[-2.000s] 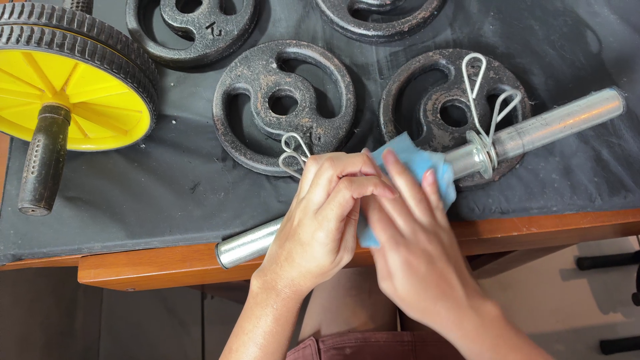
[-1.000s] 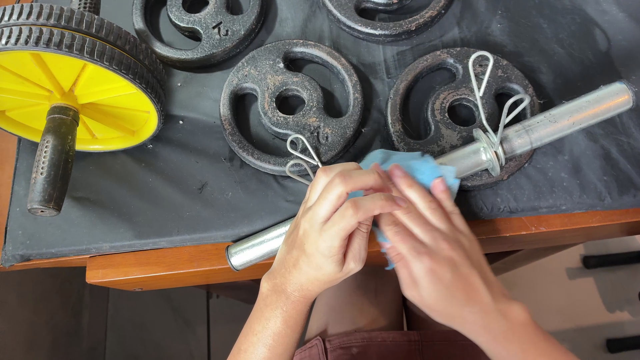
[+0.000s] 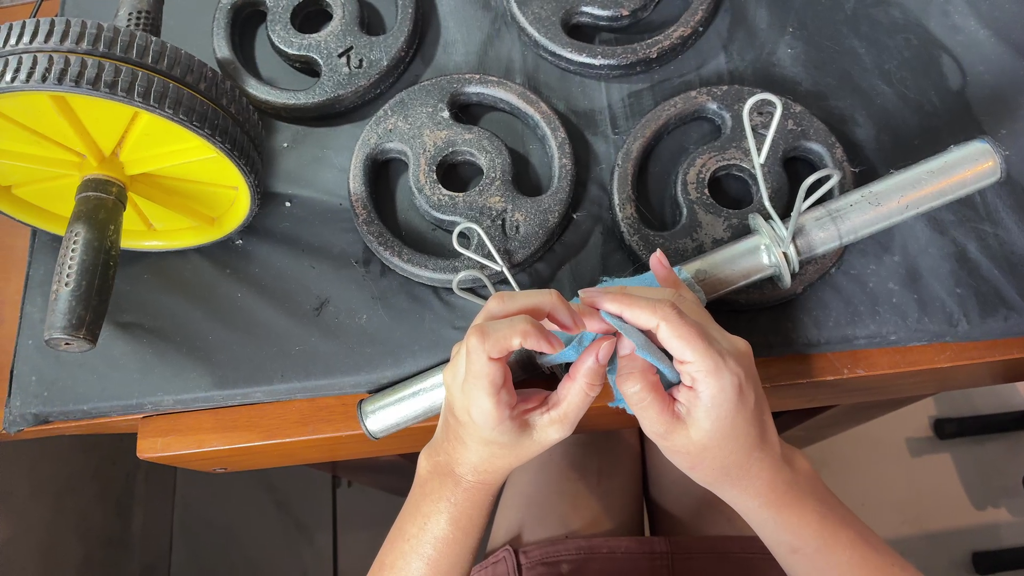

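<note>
A chromed metal dumbbell bar [image 3: 904,196] lies aslant over the table's near edge, its lower left end past my left hand. A blue cloth [image 3: 644,348] is wrapped about the bar's middle. My left hand [image 3: 508,384] pinches the cloth's left part between thumb and fingers. My right hand [image 3: 696,376] holds the cloth's bunched right part. A wire spring collar [image 3: 780,232] sits around the bar right of my hands. Another wire spring collar [image 3: 484,260] shows its loops behind my left hand; its coil is hidden.
Black cast-iron weight plates [image 3: 416,184], several in all, lie on a black cover [image 3: 264,320] over a wooden table [image 3: 264,432]. One plate [image 3: 664,160] is partly under the bar. A yellow and black ab wheel [image 3: 168,192] stands at left.
My fingers have spread from their closed position over the cloth, and part of the cloth is now folded up between both hands. The bar and plates keep their arrangement.
</note>
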